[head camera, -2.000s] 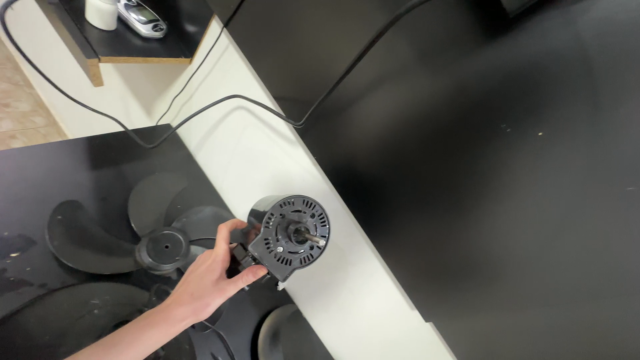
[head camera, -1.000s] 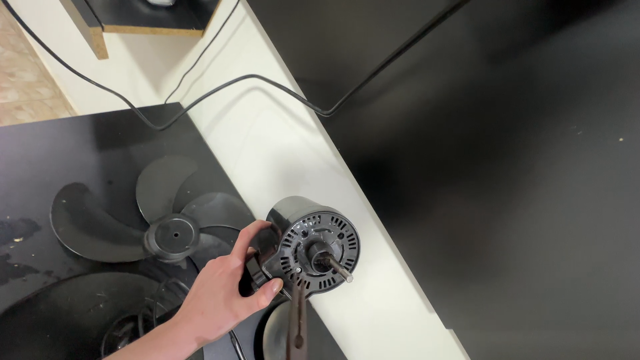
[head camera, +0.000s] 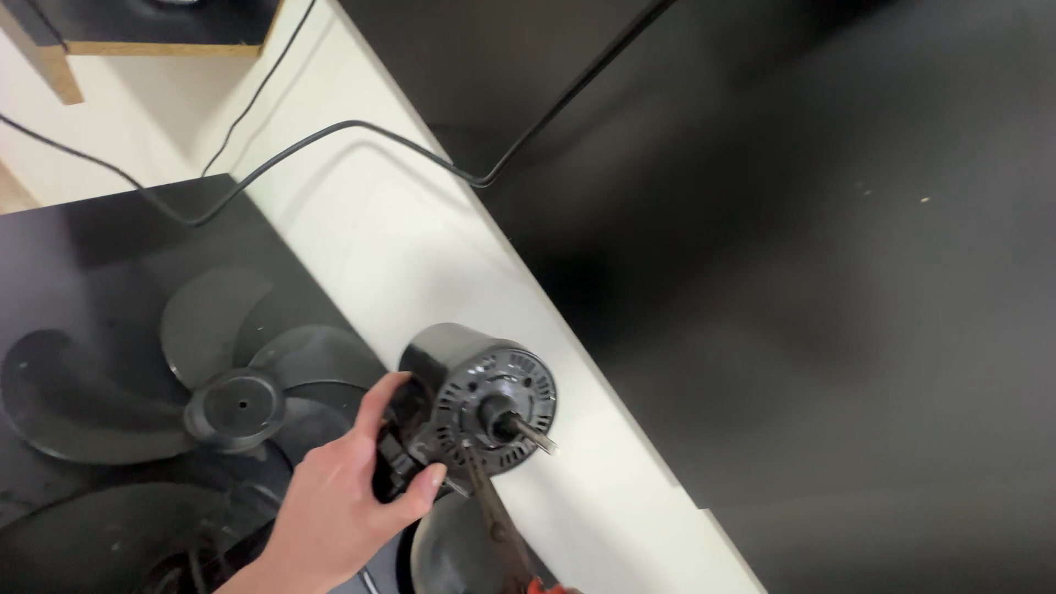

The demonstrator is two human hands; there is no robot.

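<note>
My left hand (head camera: 351,487) grips the black neck bracket of a fan motor housing (head camera: 483,404), thumb and fingers on either side. The round vented face of the housing is turned up toward me, and a metal shaft (head camera: 535,433) sticks out of its centre. The jaws of a pair of long-nose pliers (head camera: 499,524) touch the lower edge of that vented face. Only a bit of the red handle shows at the bottom edge. My right hand is out of view. Left of the motor lies a dark fan blade (head camera: 241,404) with several vanes.
A black cable (head camera: 355,124) runs across above the motor. The motor is over a white ledge (head camera: 569,511) beside a large black surface (head camera: 784,289). A round dark fan part (head camera: 107,536) lies at the lower left, and a rounded grey part (head camera: 454,544) below the motor. A black shelf (head camera: 157,21) is at the upper left.
The pliers, absent two seconds ago, have come in from the bottom and stay at the motor's face. My left hand keeps its hold on the motor bracket. The view has shifted.
</note>
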